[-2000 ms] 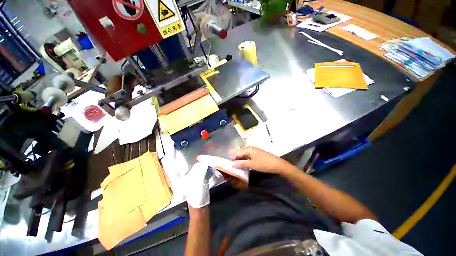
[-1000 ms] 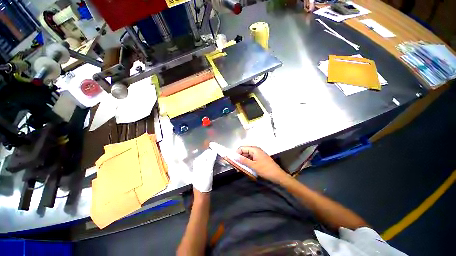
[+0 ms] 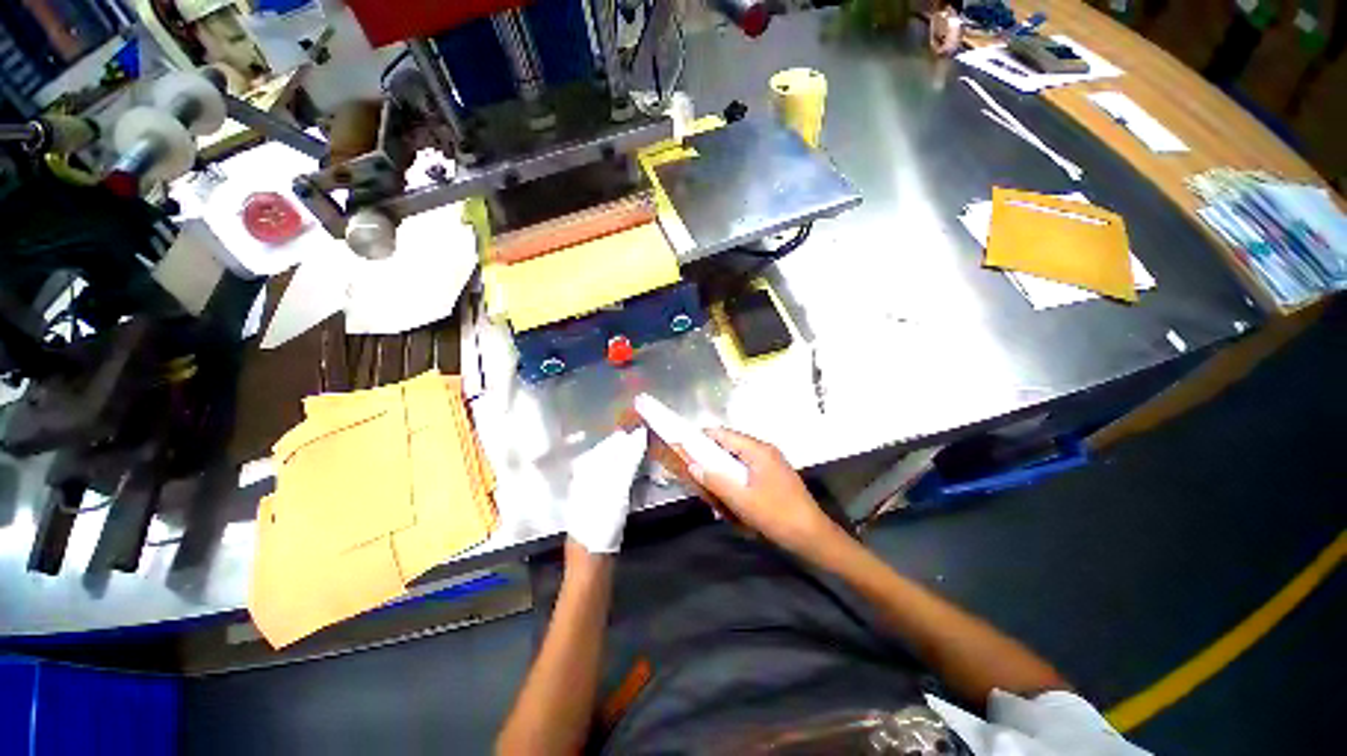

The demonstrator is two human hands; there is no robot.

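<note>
My left hand [image 3: 603, 488], in a thin white glove, is at the bench's front edge with its fingertips at the near end of a leather strip. My bare right hand [image 3: 761, 485] grips the strip [image 3: 689, 439], which shows a white, pale side up and a red-brown edge below. The strip slants over the bench just in front of the button box [image 3: 618, 347]. An orange leather panel [image 3: 584, 276] lies on the press bed behind the box. My left fingers are partly hidden, so their grip is unclear.
Stacked orange panels [image 3: 372, 495] lie at left. Another panel [image 3: 1058, 241] lies on white paper at right. A black rectangle [image 3: 761, 322] in a yellow frame is beside the button box. A yellow roll [image 3: 799, 104] stands behind the metal plate [image 3: 761, 185].
The camera view has tilted down and shifted, so the press head shows less. The strip has turned in my hands, with its pale side more visible. My right hand keeps hold of it.
</note>
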